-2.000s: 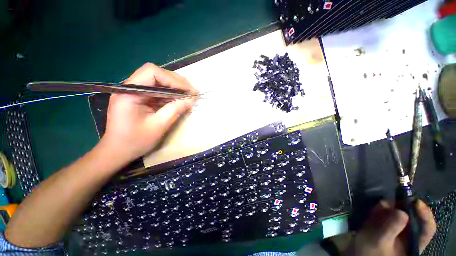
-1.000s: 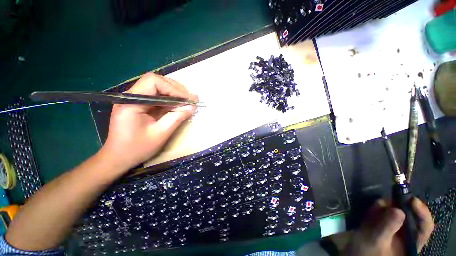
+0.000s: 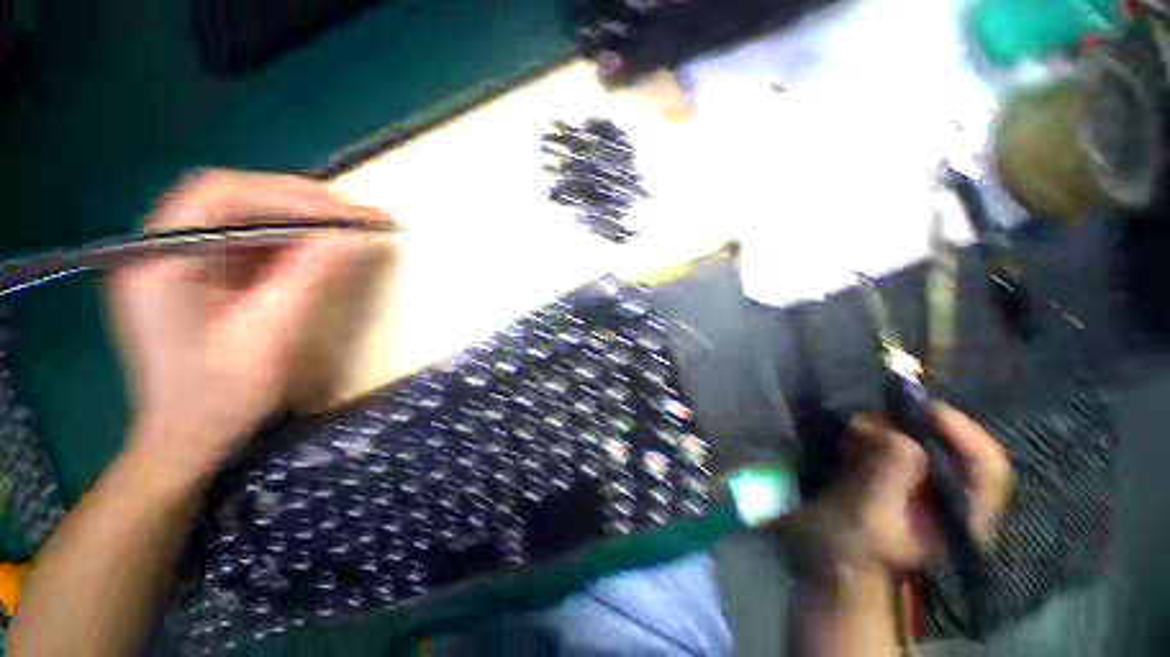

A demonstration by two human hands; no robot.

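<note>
The view is blurred. My left hand (image 3: 237,308) holds dark tweezers (image 3: 289,229) over the left part of the pale sheet (image 3: 475,270); a thin solder wire (image 3: 36,280) trails off to the left. My right hand (image 3: 917,494) holds the soldering iron (image 3: 930,430) at lower right, its tip pointing up and away towards the white paper. The black keyboard circuit board (image 3: 449,449) with shiny pads lies in front of me, below the sheet. A heap of small black components (image 3: 597,177) lies on the sheet. Neither tool touches the board.
A stack of boards (image 3: 693,32) stands at the far side. White paper (image 3: 821,167) lies right of the sheet. A pale stick (image 3: 943,276) and a black-handled tool (image 3: 994,250) lie near the round tin (image 3: 1046,148) and teal cup (image 3: 1039,26). More boards (image 3: 1052,501) lie at lower right.
The view has swung right, so everything sits further left in the picture, and it is blurred. Both hands still hold their tools.
</note>
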